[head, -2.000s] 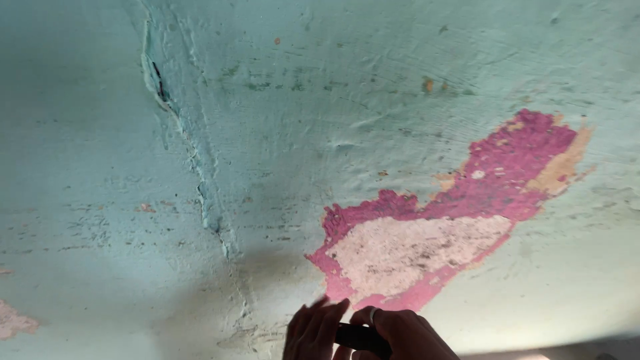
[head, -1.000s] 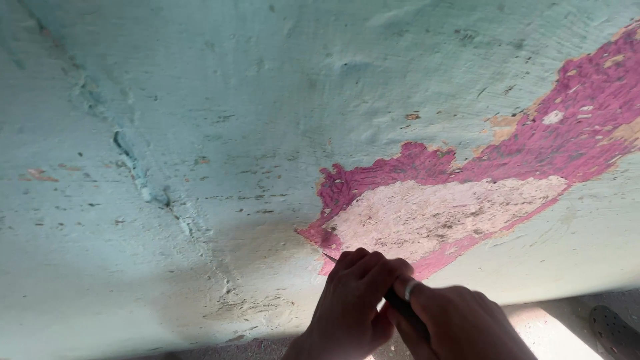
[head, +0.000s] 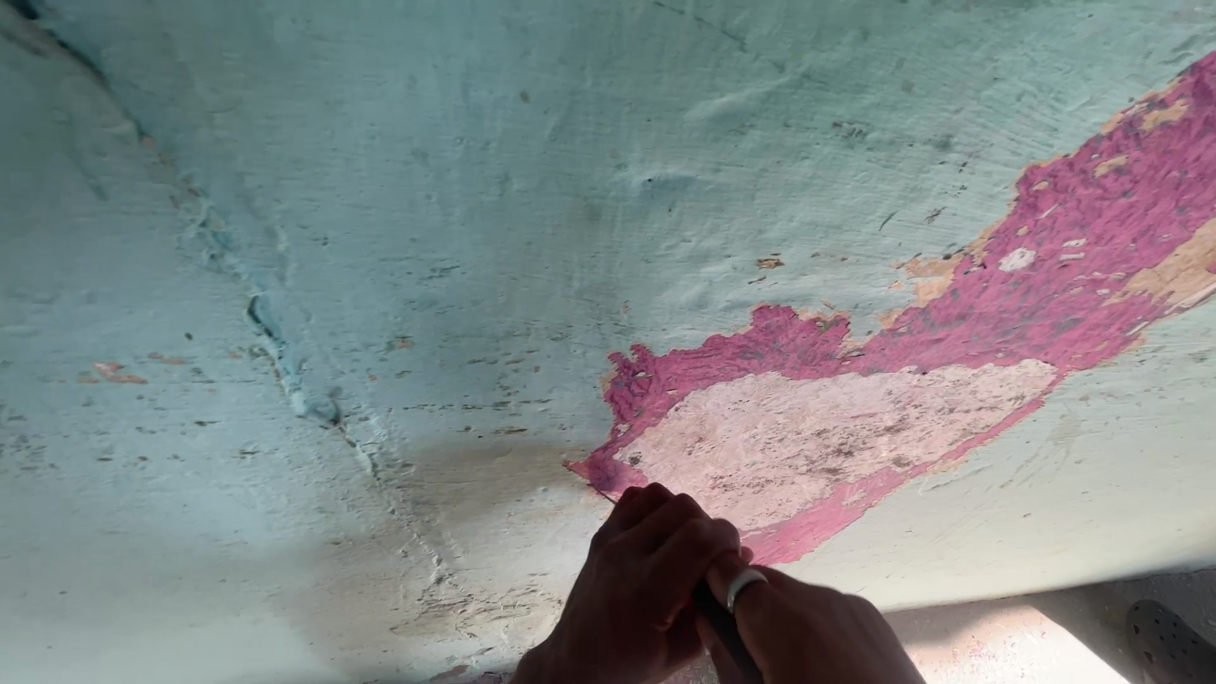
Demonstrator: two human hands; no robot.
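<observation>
Both hands grip one slim dark-handled tool (head: 724, 627) low in the view, against a wall of chipped blue-green paint (head: 513, 237). My left hand (head: 646, 579) is closed around its front part, and my right hand (head: 798, 622), with a ring on one finger, holds the handle just behind. A thin tip (head: 604, 496) shows beyond the left knuckles, at the lower left edge of a magenta paint patch (head: 1045, 275). Inside that patch lies a bare pale pinkish area (head: 836, 427). The rest of the tool is hidden by the fingers, so its kind cannot be told.
A ragged crack (head: 271, 332) runs down the wall's left side. At the lower right the wall meets a sunlit floor (head: 1007, 646), where a dark clog-style shoe with holes (head: 1164, 641) stands near the edge.
Two seconds ago the hands were lower in view, with the fingers less closed around the dark tool; since one second ago both grip it at the patch's lower left edge. The view has shifted.
</observation>
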